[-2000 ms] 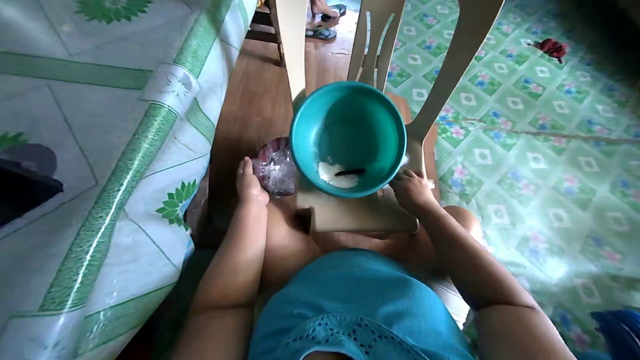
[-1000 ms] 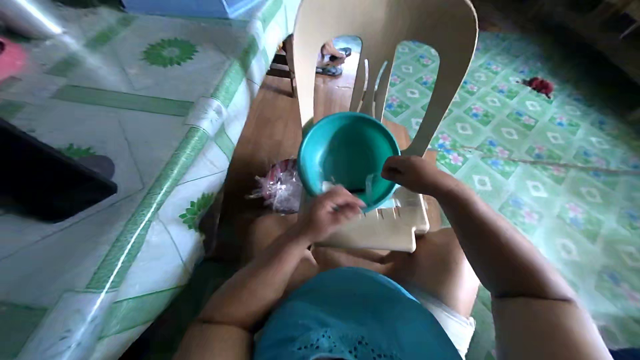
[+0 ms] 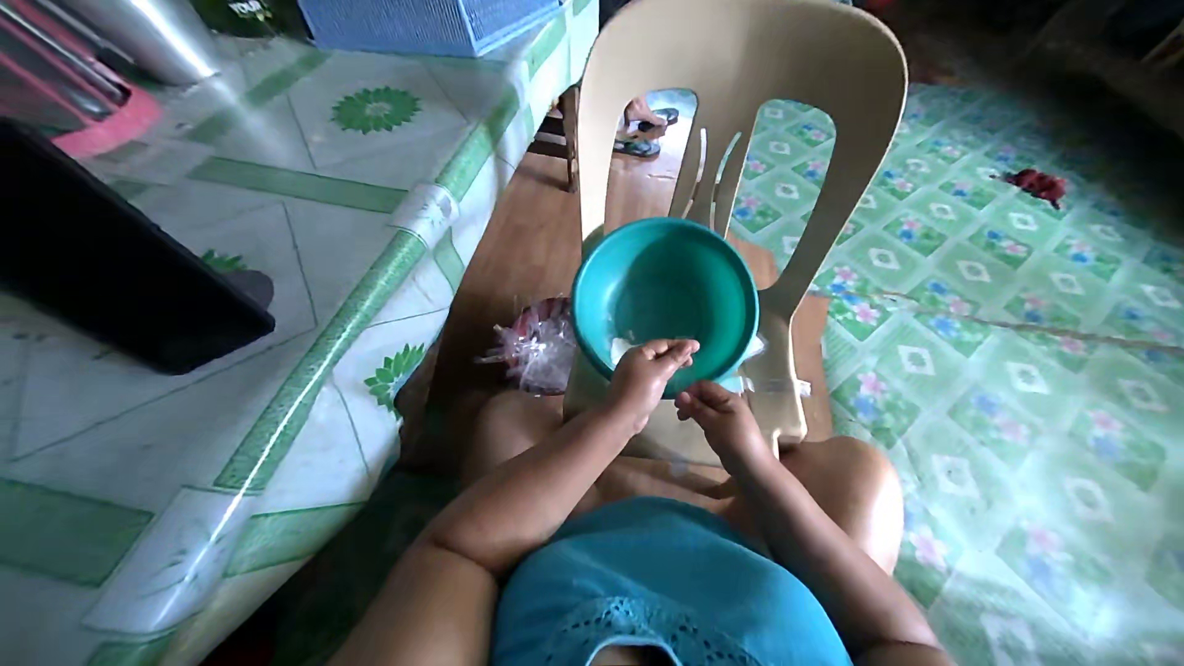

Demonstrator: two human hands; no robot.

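A teal plastic bowl (image 3: pixel 666 277) rests tilted toward me on the seat of a beige plastic chair (image 3: pixel 740 46). Something white (image 3: pixel 622 349) lies inside near the bowl's lower left wall, partly behind my left hand. My left hand (image 3: pixel 652 375) is over the bowl's near rim, fingers pointing right; whether it holds anything I cannot tell. Just outside the near rim is my right hand (image 3: pixel 717 412), its fingertips drawn together, their contents too small to make out. Clear plastic wrapping (image 3: pixel 791 387) lies on the seat right of the bowl.
A clear plastic bag (image 3: pixel 541 351) with reddish contents is left of the chair. The table with a patterned cover (image 3: pixel 305 185) at left bears a black device (image 3: pixel 120 259), a pink-based object (image 3: pixel 111 125) and a blue basket (image 3: pixel 398 23). Beyond the chair, a person's foot (image 3: pixel 643 120) shows.
My right hand has left the bowl's right rim and come to its near side. My left hand, beside the plastic bag two seconds ago, is now over the bowl. The view has shifted, showing more table.
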